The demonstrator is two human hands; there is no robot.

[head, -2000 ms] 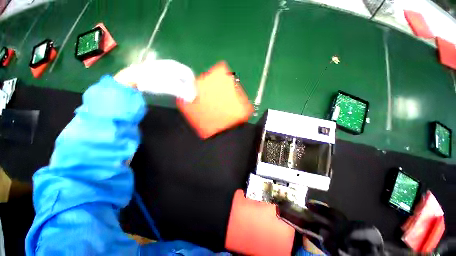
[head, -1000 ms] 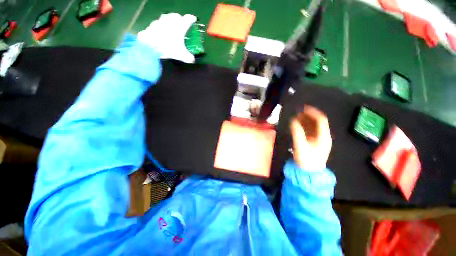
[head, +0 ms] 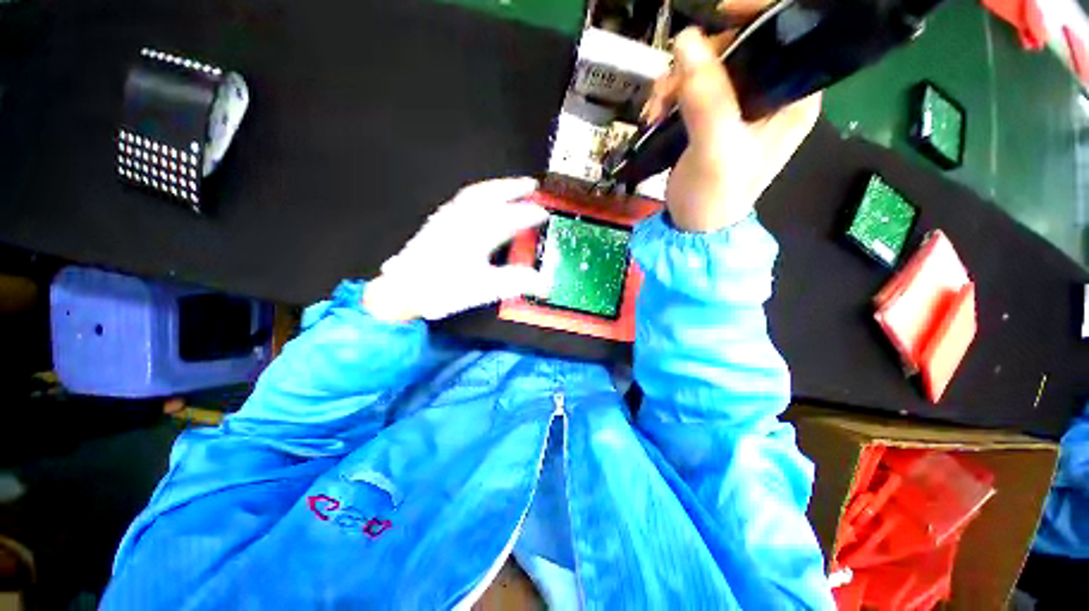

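Observation:
A green circuit board [head: 588,267] in a thin black housing lies on a red-orange foam pad [head: 573,325] in front of me. My left hand [head: 468,248], in a white glove, holds the board's left edge between thumb and fingers. My bare right hand [head: 738,137] grips a black electric screwdriver [head: 806,50], which is tilted with its tip down and left at the front of the screw feeder [head: 617,69]. The feeder's far part is cut off by the frame's top edge. Screws are too small to tell.
A curled black sheet with white dots [head: 167,129] lies at the left of the mat. To the right are another board [head: 881,220], a red foam stack [head: 931,313] and a board on the green belt [head: 939,124]. Below are a blue-purple stool [head: 120,334] and a cardboard box [head: 1015,507] holding red material.
My left hand has brought the board from the belt side onto the near foam pad. My right hand, empty before, has taken hold of the screwdriver. The view has tilted down towards my body.

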